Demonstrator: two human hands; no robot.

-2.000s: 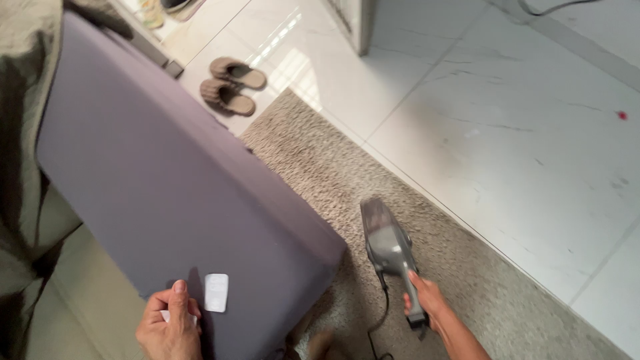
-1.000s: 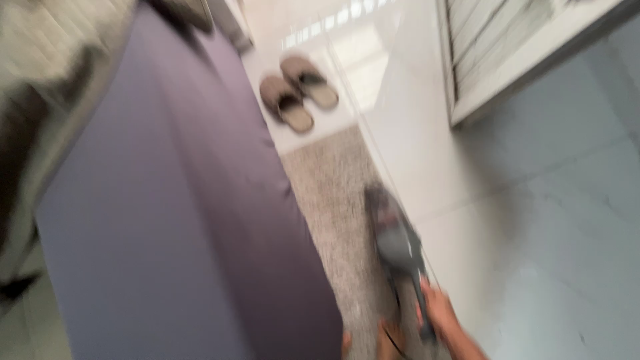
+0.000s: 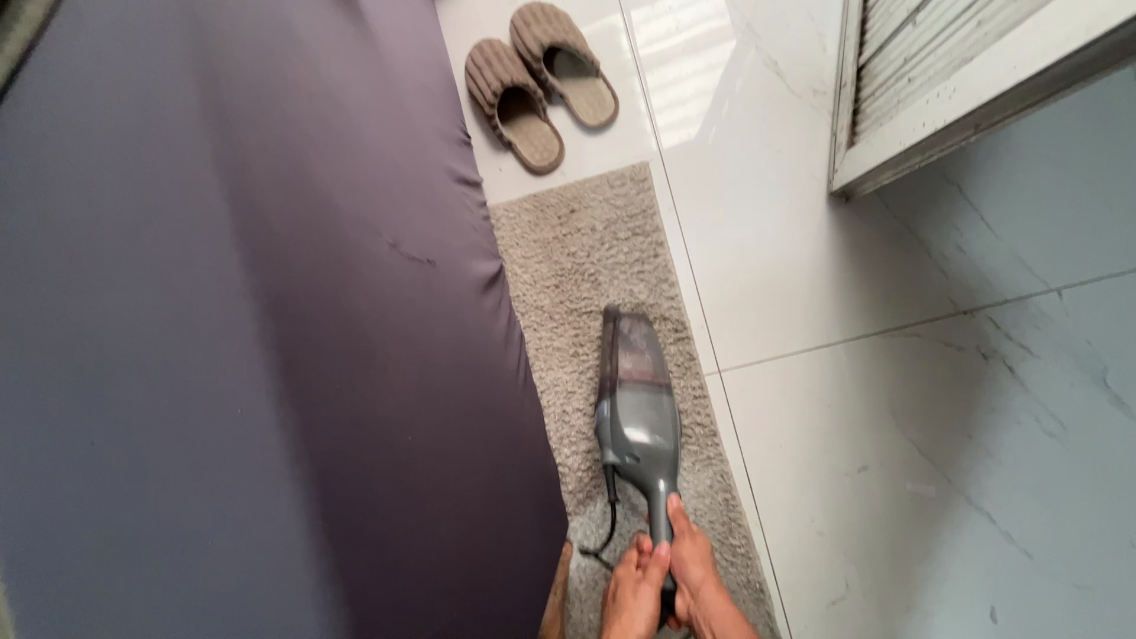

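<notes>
A grey corded handheld vacuum cleaner (image 3: 641, 417) lies lengthwise over the beige shaggy rug (image 3: 577, 257), its clear smoky nozzle pointing up the view. My right hand (image 3: 694, 559) is closed around the rear of its handle. From the left side, my left hand (image 3: 635, 590) also grips the handle, its thumb against the grip, close to my right hand. The black power cord (image 3: 611, 528) hangs from the vacuum's underside and curves down beside my left hand. Whether the nozzle touches the pile cannot be told.
A mattress or bed base with a purple-grey fitted cover (image 3: 390, 355) borders the rug on the left. Brown ribbed slippers (image 3: 515, 106) sit on white marble-look tiles (image 3: 799, 426) beyond the rug's far end. A white louvred door or panel (image 3: 941, 115) juts in at upper right.
My left hand has left the mattress, where it was beside a small white object, and now grips the vacuum's handle with my right. The view has shifted toward the slippers.
</notes>
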